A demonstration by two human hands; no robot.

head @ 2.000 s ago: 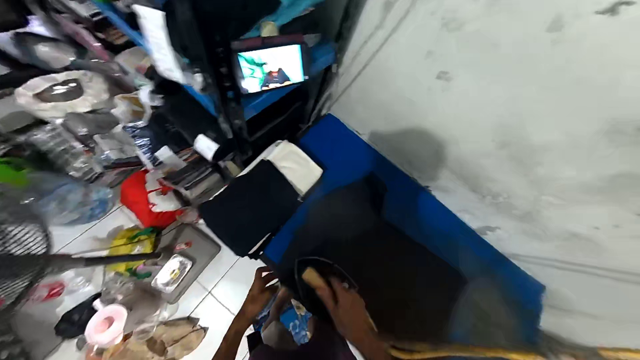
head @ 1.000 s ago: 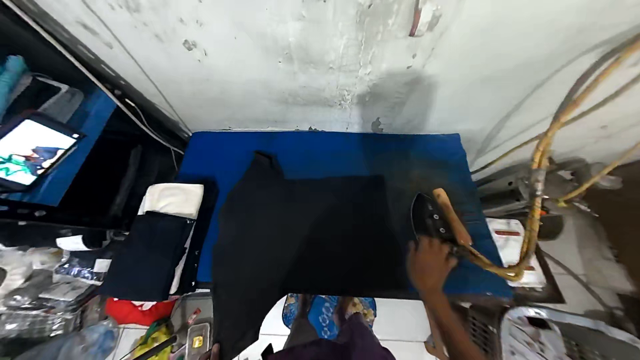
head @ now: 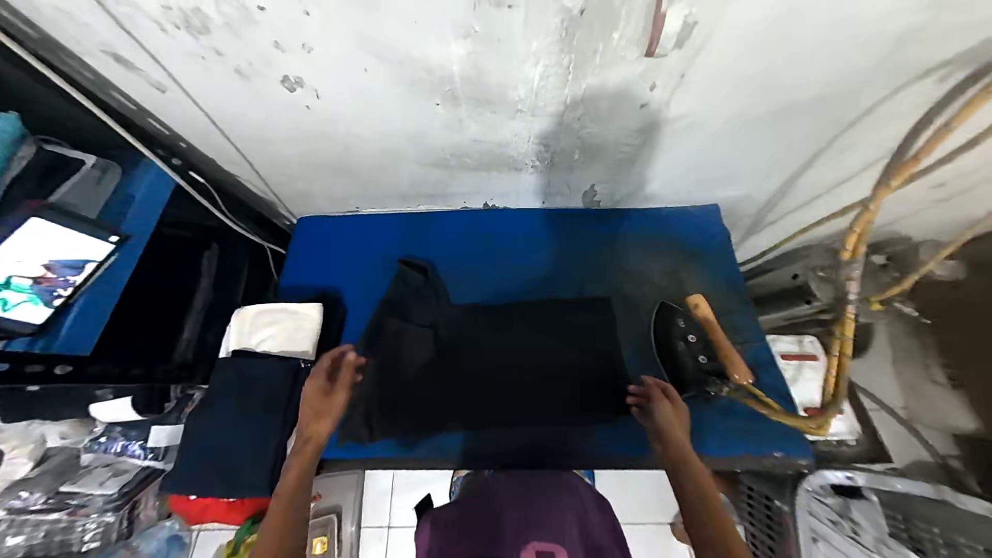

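Note:
A black garment (head: pixel 527 360) lies spread on a blue-covered table (head: pixel 496 240), with a narrower part sticking up at its upper left. My left hand (head: pixel 332 380) is at the garment's left edge, fingers slightly curled; whether it pinches cloth is unclear. At the lower right corner of the garment, my right hand (head: pixel 657 403) has its fingertips against the edge, and a grip on the cloth cannot be made out. A black iron with a wooden handle (head: pixel 719 339) rests on the table just above and right of my right hand, its cable running off to the right.
Folded dark and white clothes (head: pixel 232 418) are stacked left of the table. A lit screen (head: pixel 50 267) stands on a blue shelf. Thick tan cables (head: pixel 852 263) hang at the right, above a plastic basket (head: pixel 876 496). A stained wall (head: pixel 465 101) borders the table's far side.
My right hand has let go of the iron and moved to the garment's lower right corner. The garment's lower left part, hanging past the front edge a second ago, now lies on the table.

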